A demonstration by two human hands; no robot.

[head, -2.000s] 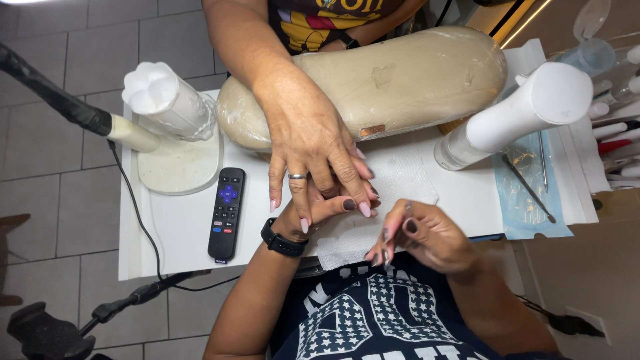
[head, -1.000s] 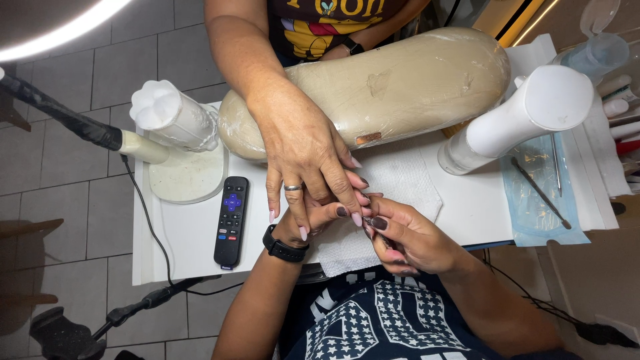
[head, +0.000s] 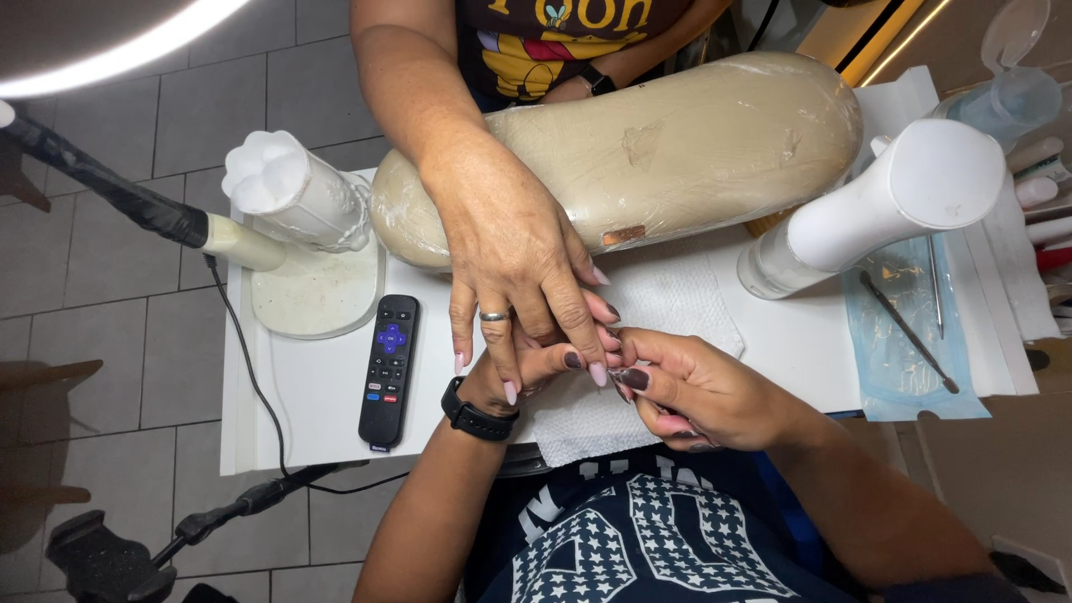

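Note:
My left hand, with a black watch band on its wrist, is under the other person's hand and holds its fingers from below. My right hand pinches at the tip of one of that hand's pale pink nails; something small and clear may be between my fingertips, too small to name. The other person's forearm lies across a beige armrest cushion wrapped in clear film. A white paper towel lies beneath the hands.
At left stand a white lamp base, a white scalloped holder and a black remote control. A white dispenser bottle stands at right, near metal nail tools on a blue pouch. A cable runs over the table's left side.
My right hand, held apart two seconds ago, has moved left to the other person's fingertip and stays there. My left hand keeps its hold.

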